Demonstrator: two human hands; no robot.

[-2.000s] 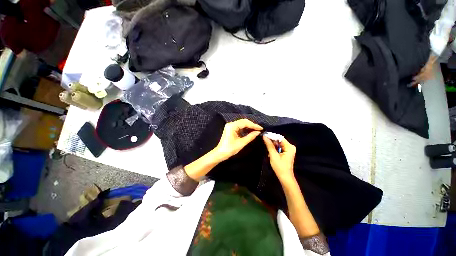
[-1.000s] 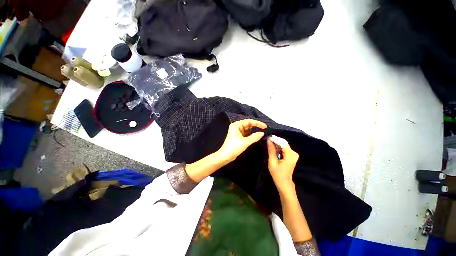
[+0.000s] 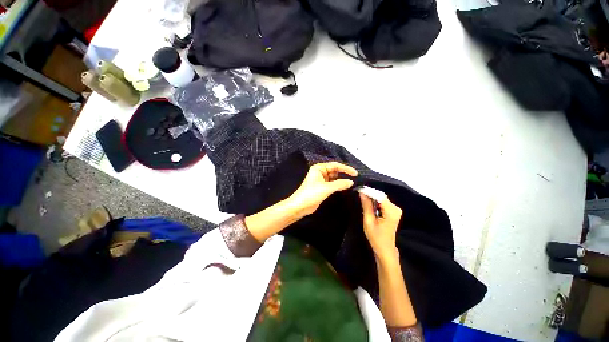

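Observation:
A large dark garment (image 3: 421, 234) lies over the table edge and my lap, plain black on the near side and finely checked on the far left part. My left hand (image 3: 322, 188) pinches the garment's edge between thumb and fingers. My right hand (image 3: 382, 219) is close beside it on the right, with bent fingers and a white patch (image 3: 372, 194) at the fingertips. A small dark thing shows in the right palm, too small to name. A needle, thread or button between the fingers cannot be made out.
Left on the white table (image 3: 427, 127) are a round black tray (image 3: 143, 143) with buttons, a phone (image 3: 115, 145), a plastic bag (image 3: 224, 97), thread cones (image 3: 117, 88) and a bottle (image 3: 173, 67). Dark garments (image 3: 250, 33) lie at the far side, another dark garment (image 3: 534, 60) at far right.
The view has shifted, so the table things sit differently in it. My left hand keeps its pinch on the edge; my right hand stays close by. The dark garment at far right has changed shape.

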